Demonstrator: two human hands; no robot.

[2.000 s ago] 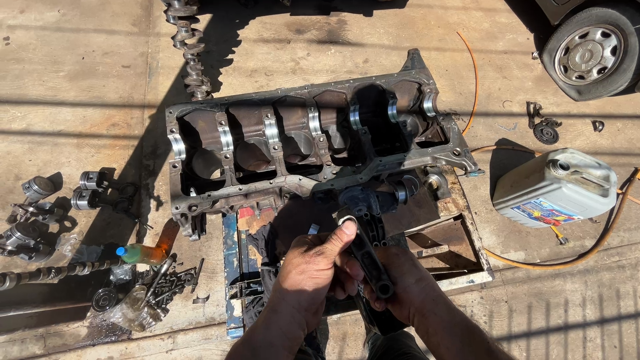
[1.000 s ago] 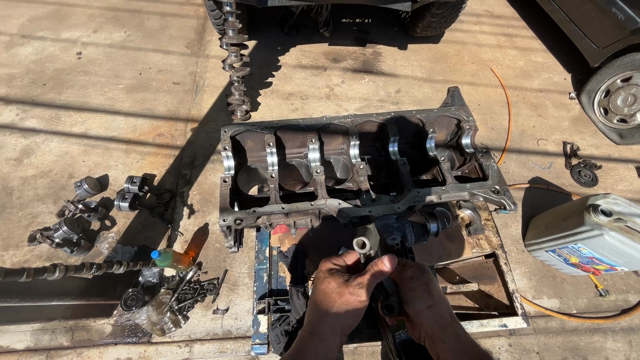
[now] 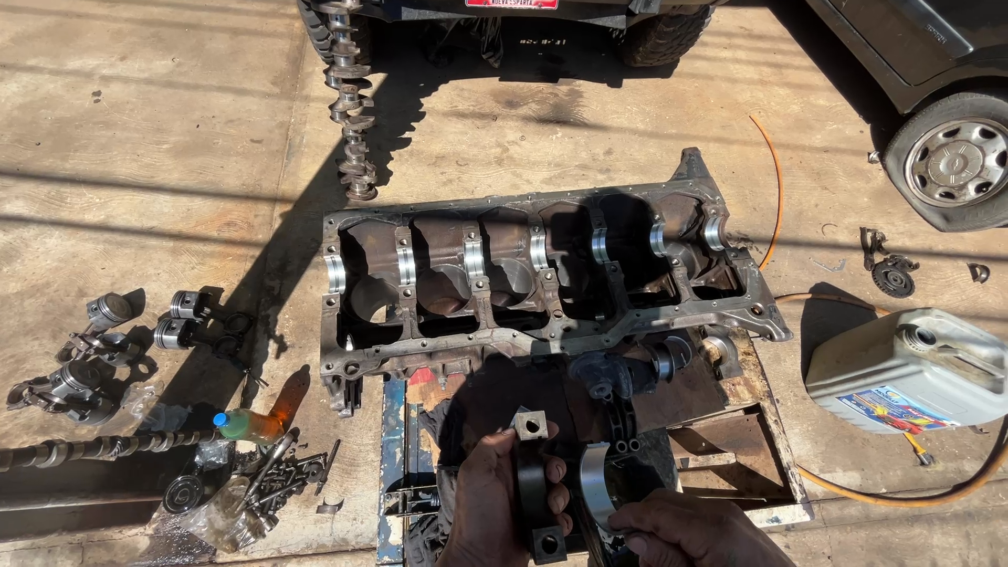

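Note:
My left hand [image 3: 492,500] is closed around a dark metal main bearing cap [image 3: 531,488], whose two bolt holes face up. Just right of it, my right hand [image 3: 681,528] grips the lower end of a shiny half-round bearing shell [image 3: 596,484]; the shell and the cap are apart. Beyond both hands lies an inline engine block [image 3: 488,339], its crankcase side up, with a row of bright bearing saddles. Dark metal engine parts [image 3: 622,374] with a bright bearing rest between the block and my hands.
Pistons with connecting rods [image 3: 185,319], a camshaft [image 3: 102,449], a bottle of orange liquid [image 3: 248,425] and loose bolts [image 3: 291,476] lie left. A crankshaft [image 3: 350,110] is beyond the block. A plastic jug [image 3: 906,370], an orange hose [image 3: 890,496] and a car wheel [image 3: 953,161] are right.
My hands, together one and two seconds ago, are now apart. The bearing shell now shows plainly in my right hand and the cap in my left. The view has shifted.

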